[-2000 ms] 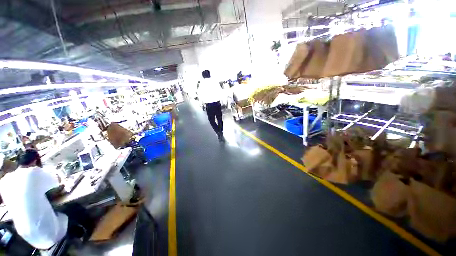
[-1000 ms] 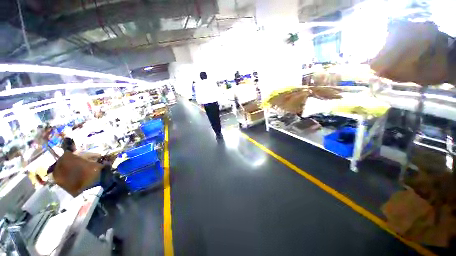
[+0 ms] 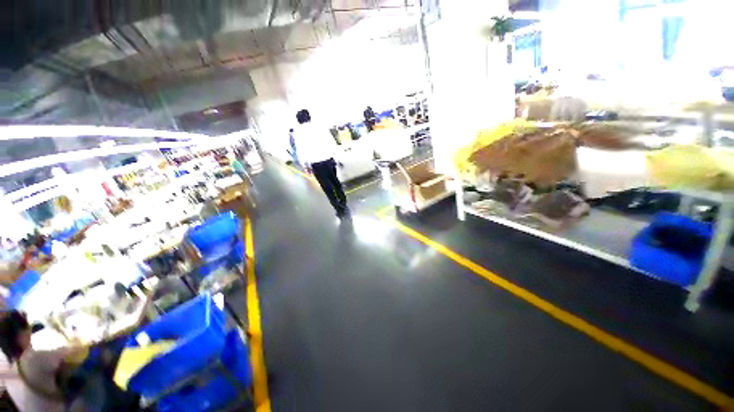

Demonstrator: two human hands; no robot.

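Observation:
Neither of my hands is in view. Nearest in front of me is the dark-grey aisle floor [image 3: 338, 322] between two yellow lines. On the right stands a long white table [image 3: 547, 235] with a lower shelf. Brown pieces [image 3: 535, 157] and yellow pieces [image 3: 692, 166] lie on it, partly blurred. A blue bin [image 3: 672, 248] sits on its lower shelf. On the left, another blue bin [image 3: 181, 346] stands beside the yellow line, with a yellow piece [image 3: 145, 360] at its edge.
A person [image 3: 322, 161] in a white top and dark trousers is ahead in the aisle. A cart with a cardboard box [image 3: 429, 183] stands beyond the right table. A seated person [image 3: 36, 362] is at the lower left. More blue bins [image 3: 216, 233] line the left side.
The view has moved forward along the aisle. The right table and left bins are nearer; the hanging brown pieces and brown floor pile have left the view. The walking person remains ahead.

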